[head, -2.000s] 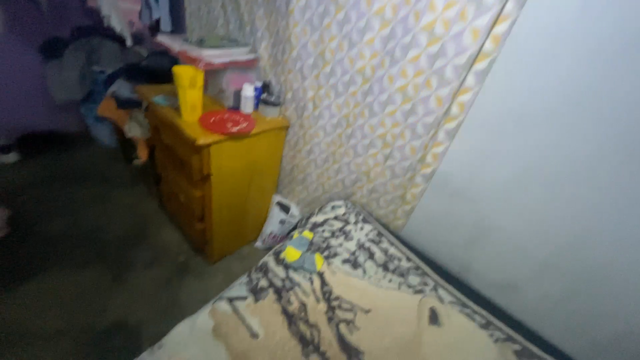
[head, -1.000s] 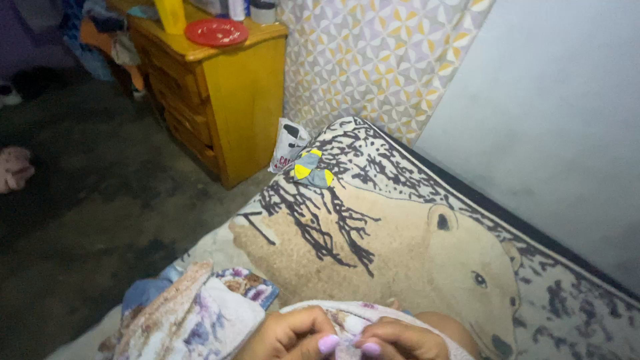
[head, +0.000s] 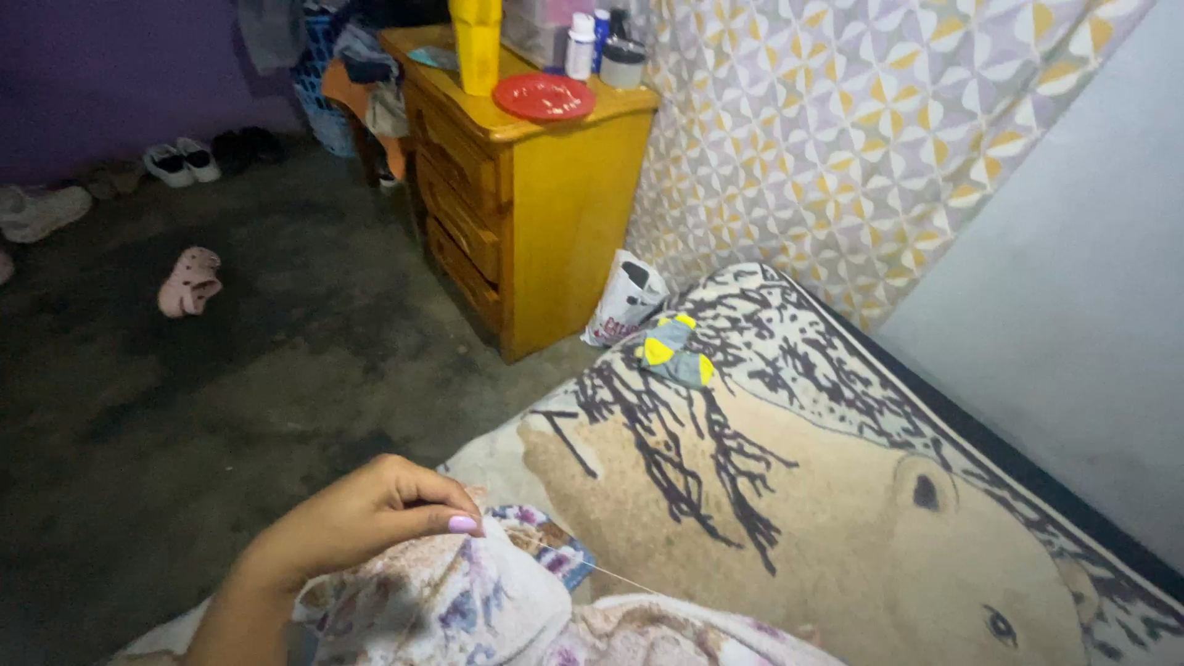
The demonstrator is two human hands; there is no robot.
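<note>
My left hand (head: 388, 513) is raised at the lower middle, thumb and forefinger pinched together on a floral-printed cloth (head: 518, 583), or on a thread at its edge. A thin pale thread (head: 610, 573) runs from near those fingertips down to the right over the cloth. The floral cloth lies across the bottom of the view. Beside it is a small blue-edged floral piece (head: 560, 560). My right hand is out of view. Grey and yellow socks (head: 680, 356) lie on the bed's far corner.
The bed (head: 832, 444) has a bear-patterned cover. Past its corner stand a plastic bag (head: 629, 296) and a wooden chest of drawers (head: 564, 222) bearing a red plate (head: 544, 96), a yellow cup (head: 476, 46) and bottles. A pink clog (head: 191, 282) is on the floor; a patterned curtain (head: 786, 139) hangs behind.
One second ago both hands were together at the bottom over the cloth. My left hand is now apart to the left and the right hand has left the view. A stretched thread now shows.
</note>
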